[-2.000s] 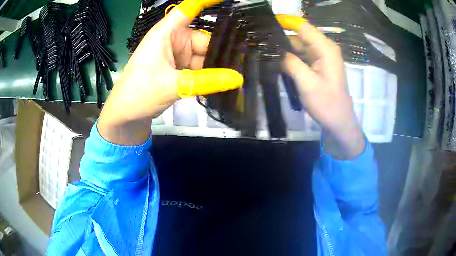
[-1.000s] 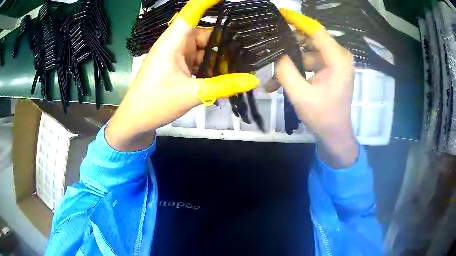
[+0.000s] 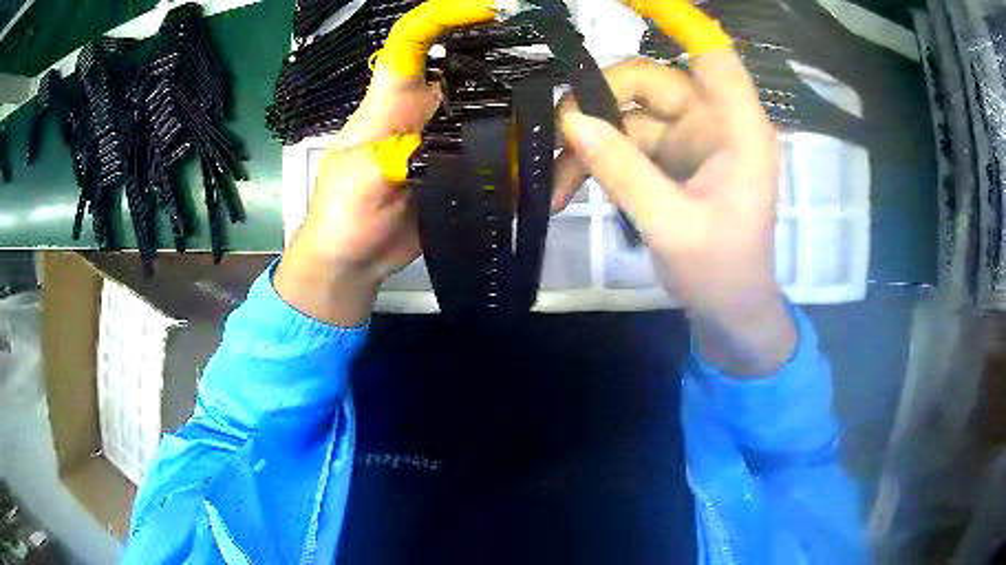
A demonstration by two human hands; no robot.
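Observation:
My left hand (image 3: 370, 199), with yellow finger cots, grips a bundle of black smart bands (image 3: 480, 210) at the middle. Their straps hang down, showing lines of small holes. My right hand (image 3: 701, 188), with a yellow cot on a raised finger, holds a single black band (image 3: 585, 68) between thumb and fingers, slanting beside the bundle. Both hands are over a white compartment tray (image 3: 822, 221). Rows of nested black bands (image 3: 320, 83) lie on the tray's far part, partly hidden behind my hands.
Loose black band piles (image 3: 143, 121) lie on the green bench (image 3: 259, 166) at left. A brown cardboard box (image 3: 72, 375) with white grid trays (image 3: 132, 370) is low left. Stacked grey sheets (image 3: 971, 144) stand at the right edge.
The bundle has swung so its straps hang broadside below my left hand. My left thumb has moved back behind the straps. The right hand now holds one band apart from the bundle.

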